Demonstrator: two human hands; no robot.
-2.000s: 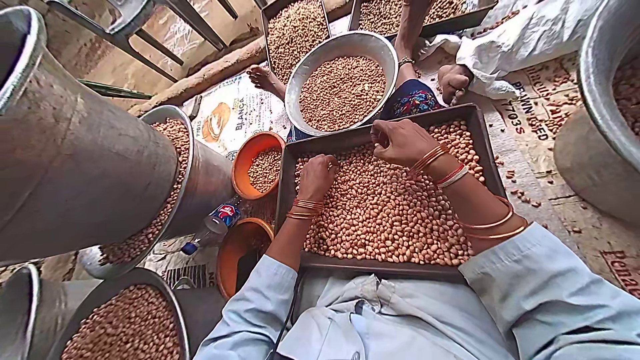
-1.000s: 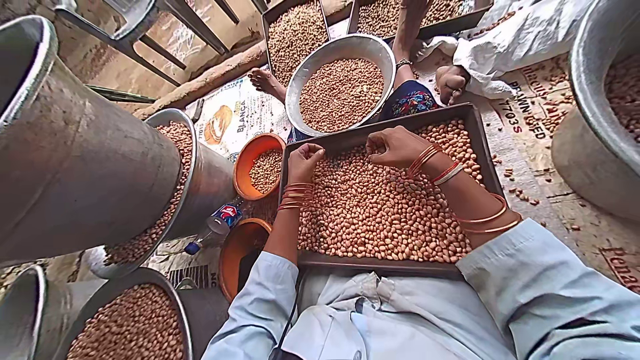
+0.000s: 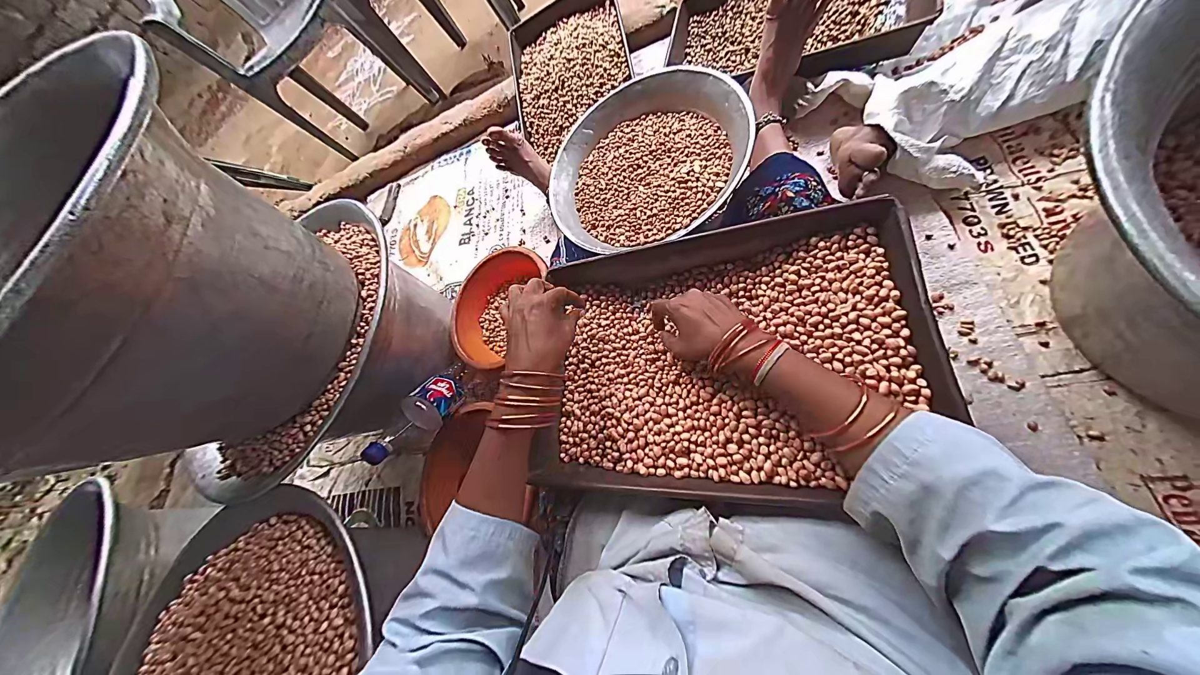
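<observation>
A dark rectangular tray (image 3: 945, 375) full of shelled peanuts (image 3: 694, 412) rests across my lap. Over its left edge is my left hand (image 3: 539, 323), fingers curled, close to an orange bowl (image 3: 461, 323) that holds more peanuts. My right hand (image 3: 698, 325) is low over the peanuts near the middle of the tray, thumb and forefinger bent toward each other. Whether either hand pinches a peanut is too small to tell. Beyond the tray's far edge stands a round metal basin (image 3: 656, 89) of smaller-looking peanuts.
Large metal pots (image 3: 187, 281) stand at the left, several with peanuts. Another metal pot (image 3: 1125, 309) is at the right. A second orange bowl (image 3: 445, 469) and a plastic bottle (image 3: 433, 401) lie beside my left forearm. Another person's bare feet (image 3: 858, 159) flank the basin.
My left hand has moved from over the peanuts to the tray's left edge. My right hand has shifted from near the tray's far edge toward its middle.
</observation>
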